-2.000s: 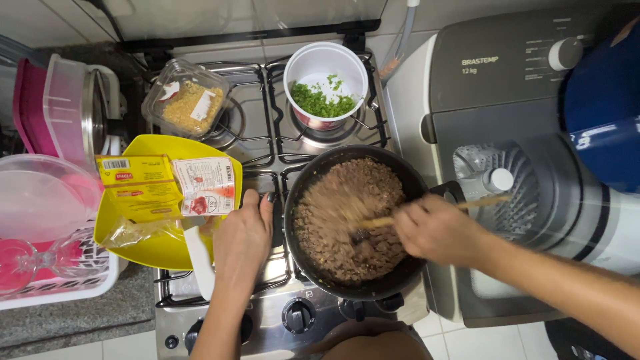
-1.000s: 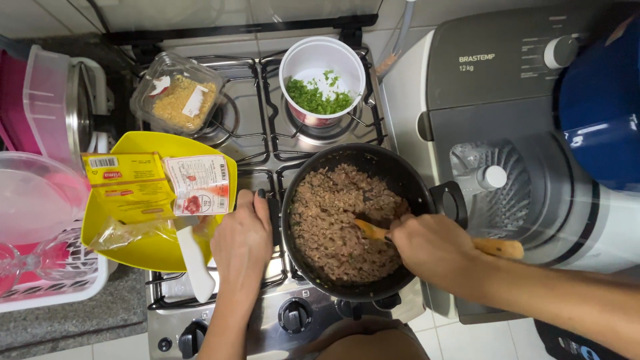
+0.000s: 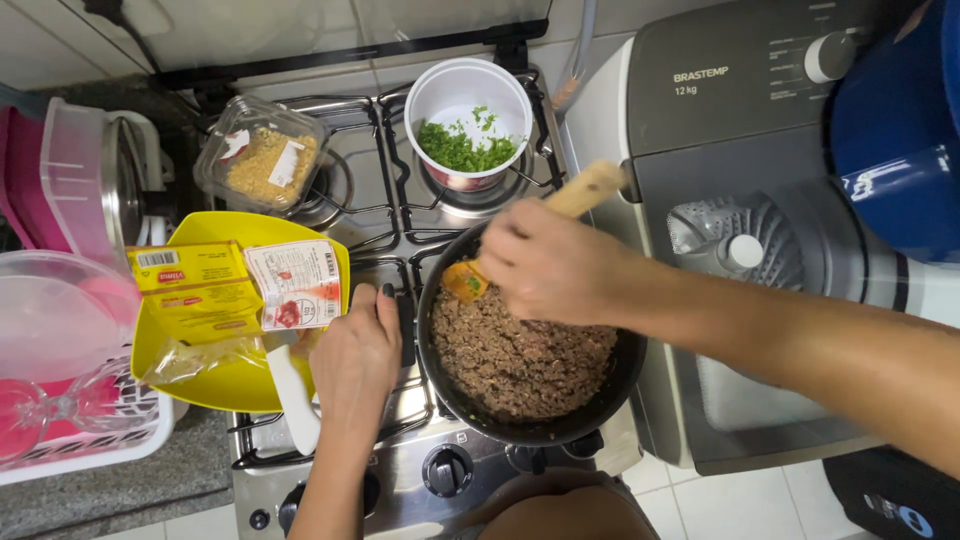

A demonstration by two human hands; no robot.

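Browned ground meat (image 3: 525,360) fills much of a black pan (image 3: 634,375) on the front right of the gas stove. My right hand (image 3: 559,262) grips a wooden spoon (image 3: 589,187), its orange-stained head at the pan's upper left side, over the meat. My left hand (image 3: 360,360) is closed around the pan's black side handle (image 3: 407,330). Behind the pan stands a white tub (image 3: 469,112) with chopped green herbs (image 3: 469,146). A yellow bowl (image 3: 225,386) left of my left hand holds opened packaging (image 3: 199,289) and a white-handled knife (image 3: 292,394).
A clear plastic container of yellowish crumbs (image 3: 266,169) rests on the back left burner. At the left, a white dish rack (image 3: 142,442) holds plastic containers and glassware. A washing machine (image 3: 750,165) stands right of the stove, beside a large blue container (image 3: 900,135).
My right hand and the wooden spoon have moved from the pan's right side toward its upper left, and the spoon's handle now points up and right. My left hand stays at the pan handle.
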